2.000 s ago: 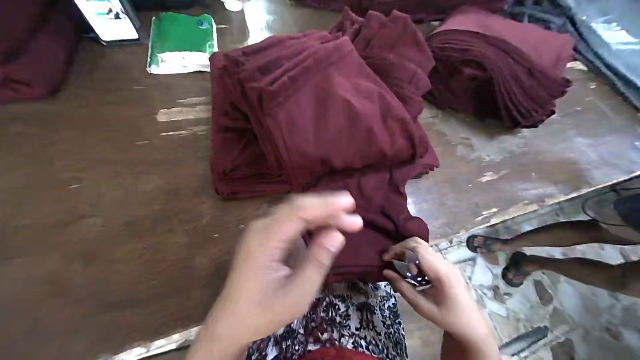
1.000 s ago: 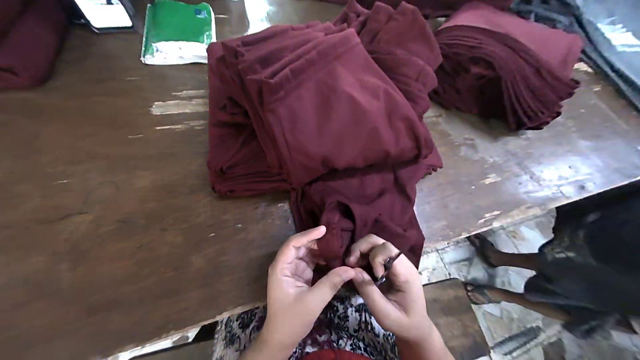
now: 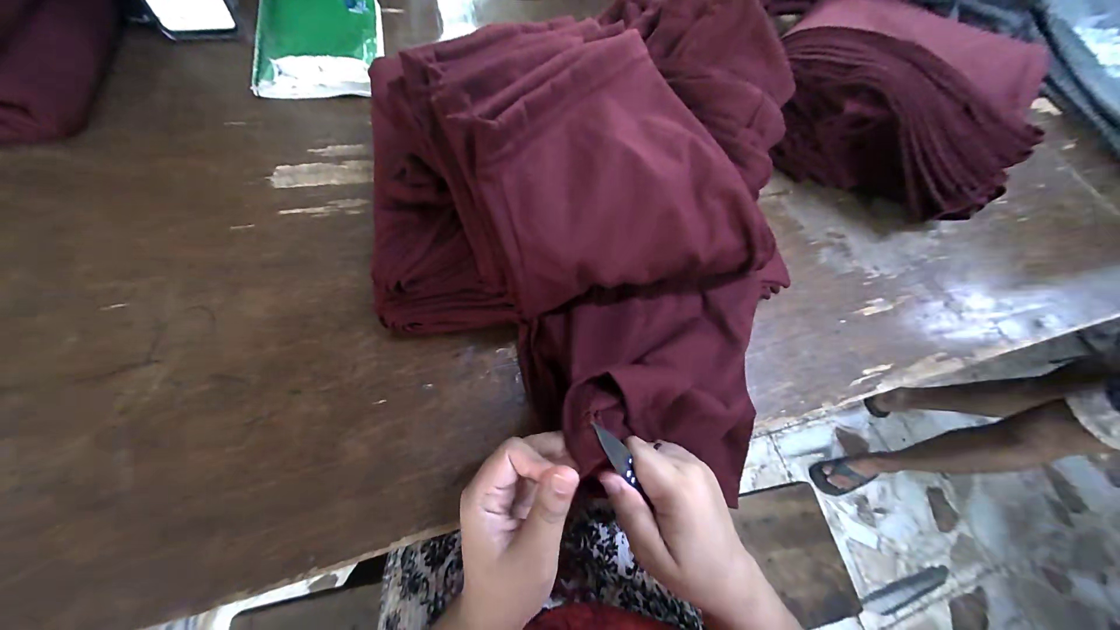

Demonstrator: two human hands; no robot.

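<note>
A maroon cloth garment hangs over the near table edge from a stack of folded maroon cloth. My right hand holds small thread snips, their pointed blades against an opened, curled edge of the garment. To the left of the snips is my left hand, its thumb and forefinger close together at the garment's near edge; its other fingers are partly behind the cloth. Whether a thread lies between its fingertips is too small to tell.
On the worn wooden table lie a green packet, a phone, a fanned maroon cloth pile and more maroon cloth. A person's sandalled foot is on the floor at right.
My left hand has come from above the cloth down to the garment's edge. The snips now point up at a curled part of the cloth. The person at right has shifted.
</note>
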